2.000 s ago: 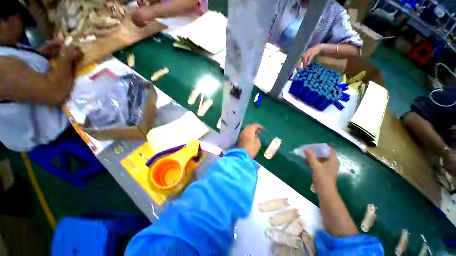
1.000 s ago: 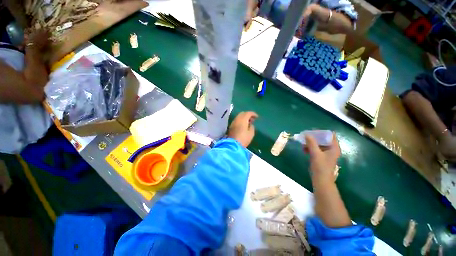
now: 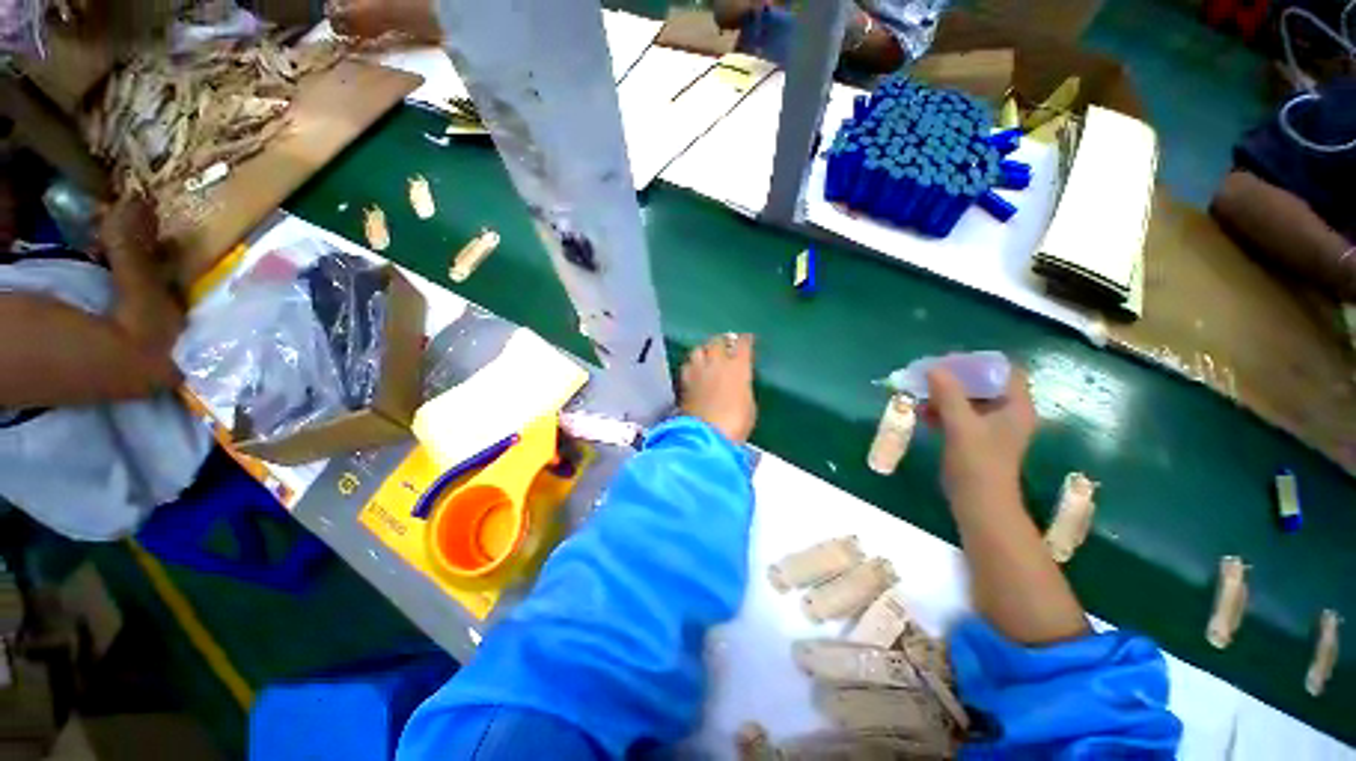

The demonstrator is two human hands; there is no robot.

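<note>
My right hand (image 3: 985,424) is shut on a small translucent bottle (image 3: 964,375). The bottle lies sideways, its nozzle pointing left, just above the top end of a flat tan piece (image 3: 892,434) on the green conveyor belt (image 3: 788,350). My left hand (image 3: 720,384) rests at the near edge of the belt beside the grey post, fingers curled; whether anything is under them is hidden. A loose pile of tan pieces (image 3: 870,665) lies on the white bench in front of me. More tan pieces (image 3: 1071,516) are spaced along the belt.
A grey metal post (image 3: 573,193) stands left of my left hand. An orange-yellow round holder (image 3: 479,529) and an open box with clear plastic (image 3: 298,350) are at left. Bundled blue cylinders (image 3: 922,156) and card sheets (image 3: 1101,208) stand across the belt. Other people work around.
The tan piece near the nozzle and the bottle have moved right in view. Other belt pieces have shifted in view, and a blue part shows at far right. My left hand stays near the post.
</note>
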